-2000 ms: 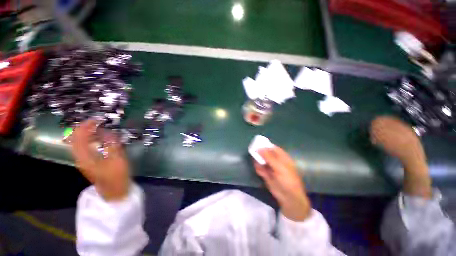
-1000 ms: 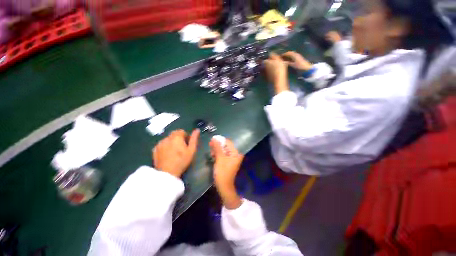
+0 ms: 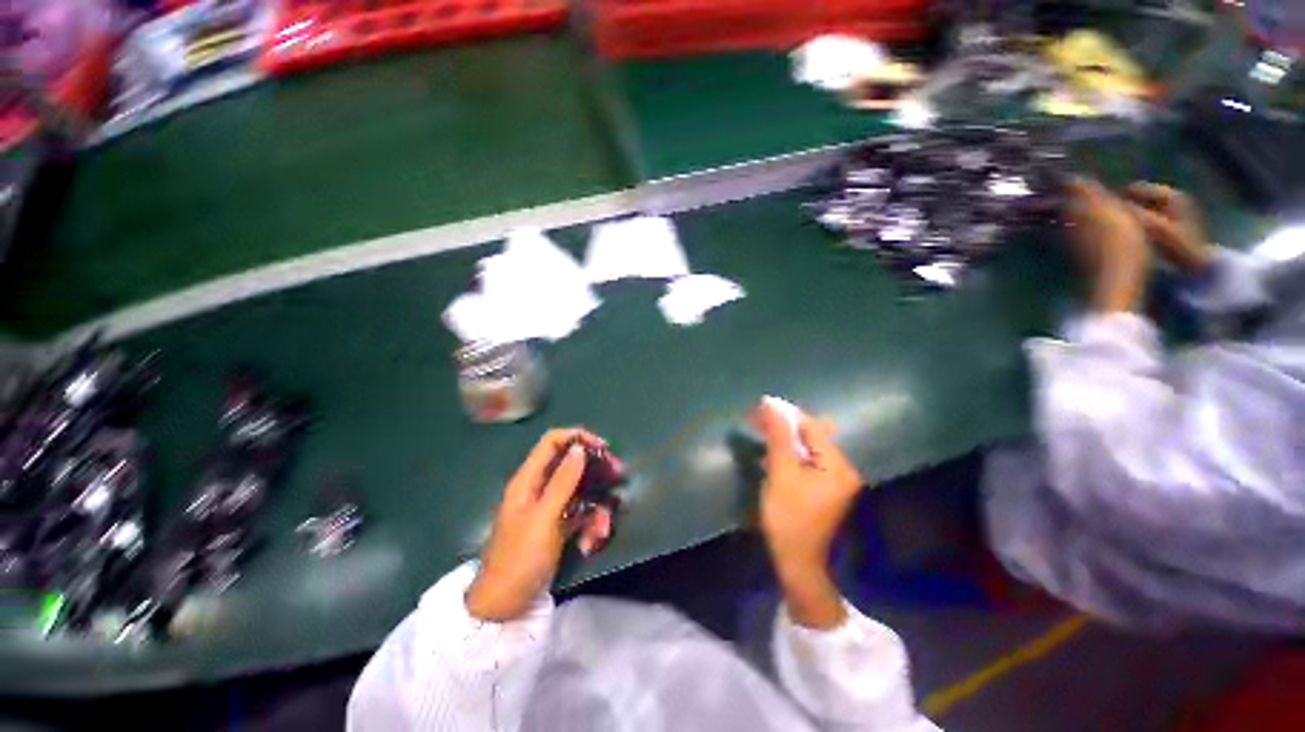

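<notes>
My left hand (image 3: pixel 535 518) holds a dark metal clip (image 3: pixel 593 493) with its fingers, above the bench's front edge. My right hand (image 3: pixel 804 493) pinches a small white wipe (image 3: pixel 783 415) at the fingertips, to the right of the clip and apart from it. The squat clear bottle (image 3: pixel 501 382) stands beyond my left hand. Loose white wipes (image 3: pixel 533 288) lie behind the bottle. The image is blurred, so finer details of the clip are hidden.
A tangled clip pile (image 3: pixel 72 486) lies at left, with separate clips (image 3: pixel 334 526) beside it. Another clip pile (image 3: pixel 937 196) lies at right near a neighbouring worker's hands (image 3: pixel 1128 236). A pale rail (image 3: pixel 387 255) crosses the green bench. Red trays (image 3: pixel 415 29) stand behind.
The view has swung back left. My left hand now holds a dark clip away from the bench, and the single clip on the right is gone from its spot. My hands are farther apart.
</notes>
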